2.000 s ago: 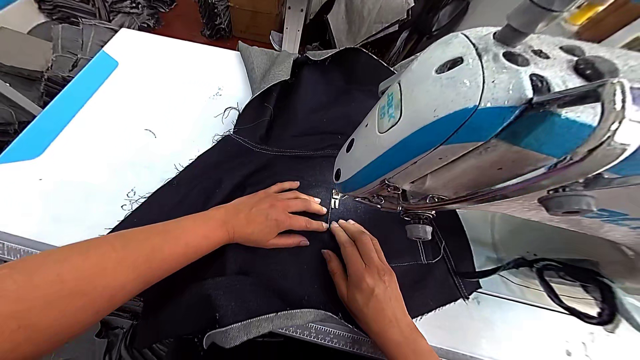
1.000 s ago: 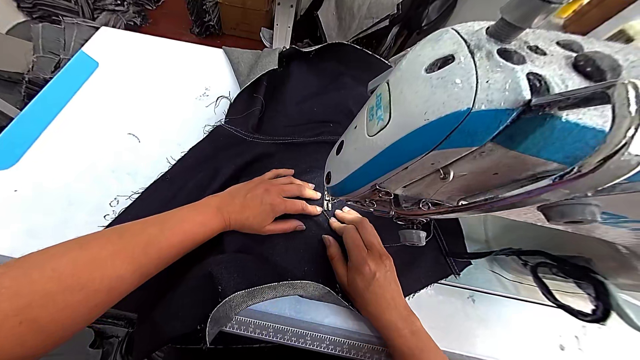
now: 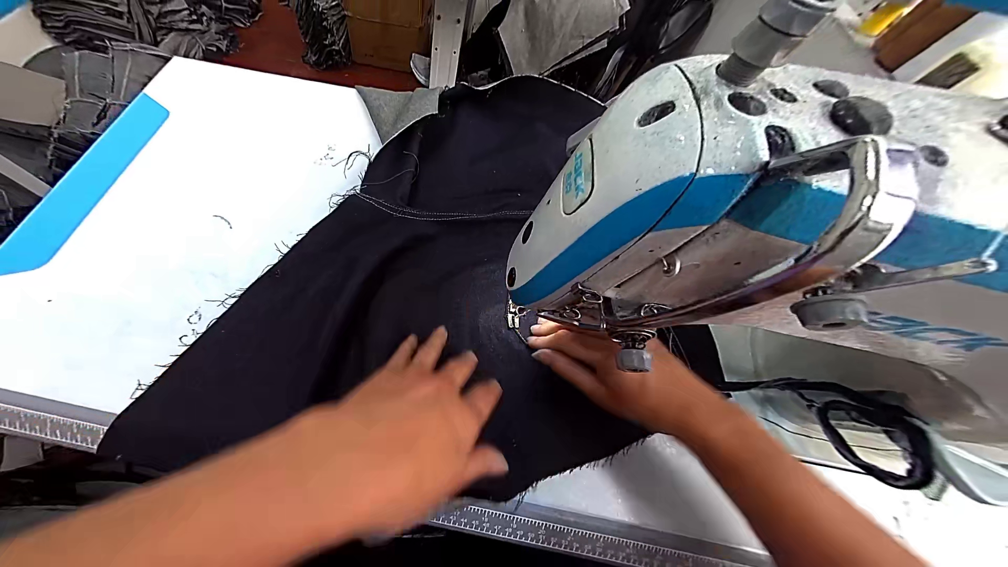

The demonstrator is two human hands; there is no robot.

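Note:
A dark denim garment piece (image 3: 441, 276) with frayed edges and a double line of light stitching lies under the presser foot (image 3: 513, 316) of a white and blue Jack sewing machine (image 3: 630, 173). My left hand (image 3: 429, 417), blurred, is over the cloth to the lower left of the foot, fingers spread, holding nothing; whether it touches the cloth is unclear. My right hand (image 3: 606, 366) lies on the cloth just right of the foot, fingertips close to it, partly hidden by the machine head. Its fingers are extended and lie close together on the fabric.
The white table (image 3: 197, 189) has a blue edge strip (image 3: 87, 185) at left and a printed ruler (image 3: 551, 535) along the front. Loose threads lie on it. A coiled black cord (image 3: 874, 441) is at right. Stacks of grey cloth (image 3: 134, 24) and a cardboard box (image 3: 390, 31) stand behind.
My left hand has moved away from the presser foot, toward me. My right hand has shifted to the foot's right side. The cloth's near edge, earlier curled with its grey underside showing, now lies flatter.

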